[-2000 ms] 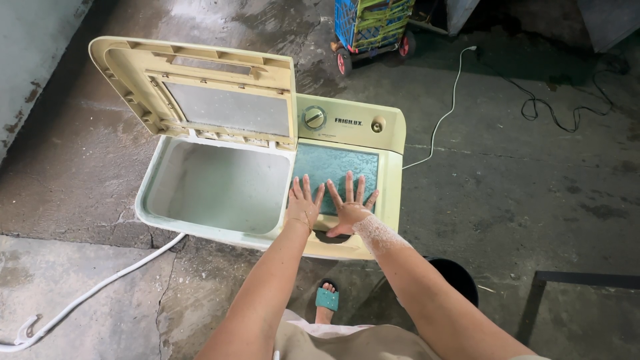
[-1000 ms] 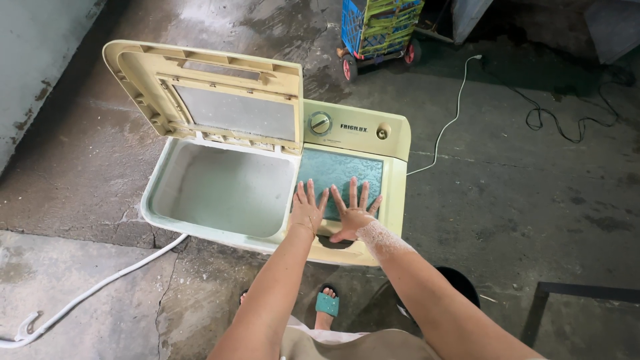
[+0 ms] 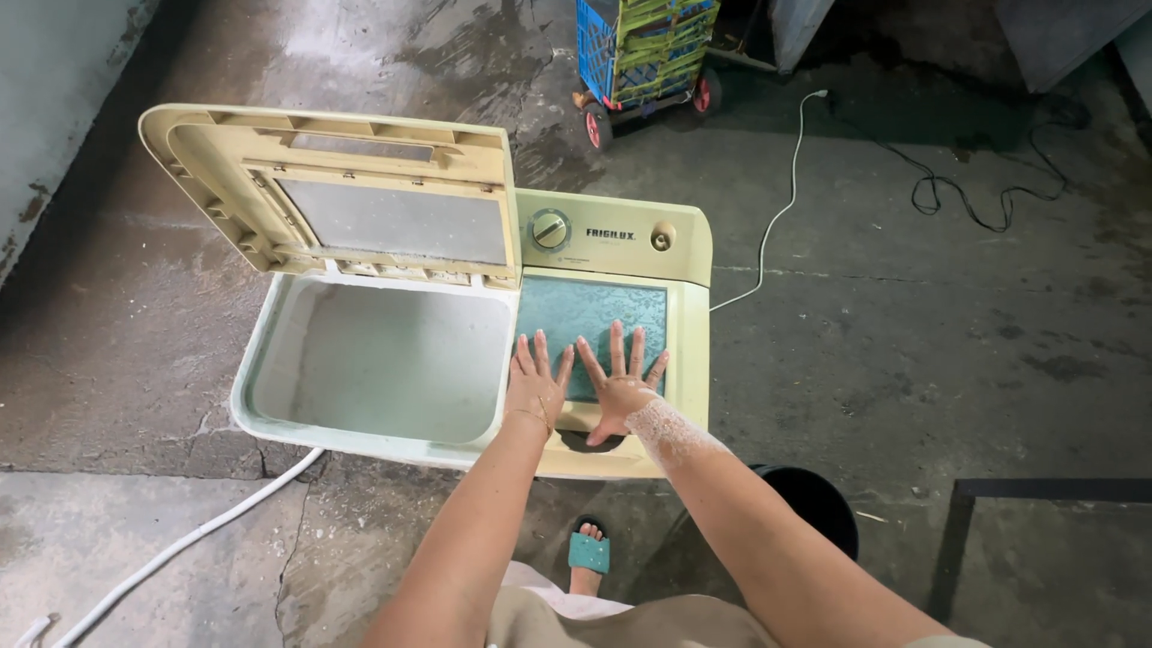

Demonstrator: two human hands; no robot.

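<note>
A cream Frigilux washing machine (image 3: 688, 360) stands below me. My left hand (image 3: 536, 387) lies flat with fingers spread on the lower left of its closed right lid, which has a wet blue-green window (image 3: 594, 306). Beside it, my right hand (image 3: 623, 387) rests palm down on the same lid, fingers spread, its thumb over a dark recess in the front edge; soap suds coat that wrist. Neither hand holds anything. On the left, the wash tub's lid (image 3: 387, 211) stands raised, and the tub (image 3: 396, 360) holds cloudy liquid. A knob (image 3: 549, 231) sits on the rear panel.
A white hose (image 3: 198, 533) runs from the machine across the floor at left. At right are a white power cord (image 3: 781, 211), a black cable (image 3: 936, 180) and a black bucket (image 3: 814, 508). A wheeled cart with a blue crate (image 3: 596, 54) stands behind, and a dark metal bar (image 3: 1053, 490) is at lower right.
</note>
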